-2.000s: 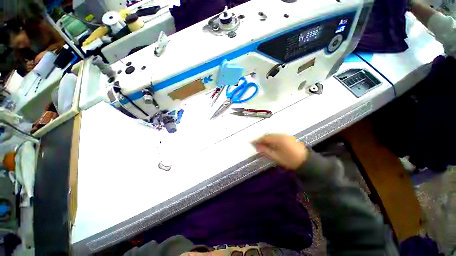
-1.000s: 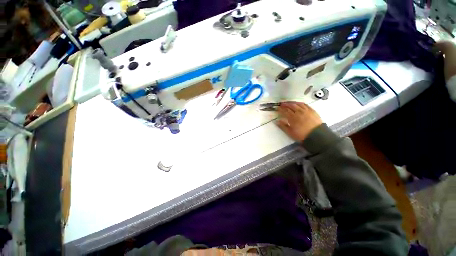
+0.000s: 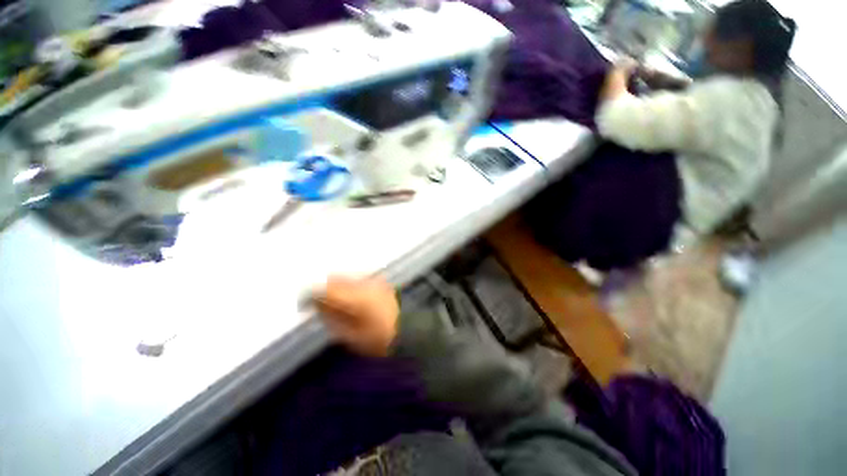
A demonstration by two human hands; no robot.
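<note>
The picture is blurred. My right hand, bare with a dark grey-green sleeve, is at the front edge of the white machine table, fingers bent; whether it holds anything is unclear. My left hand is not in view. The white sewing machine stands behind, its needle area smeared. Blue-handled scissors and slim red-and-silver snips lie beneath the machine arm. Dark purple cloth hangs over my lap, below the table edge.
A person in a light top sits beyond the table's right end, with dark purple cloth in front. An orange-brown bench stands right of my arm. More purple cloth lies at the lower right.
The view has swung right, bringing the seated person into fuller view. My right hand has moved from beside the snips back to the table's front edge. The snips lie on the table.
</note>
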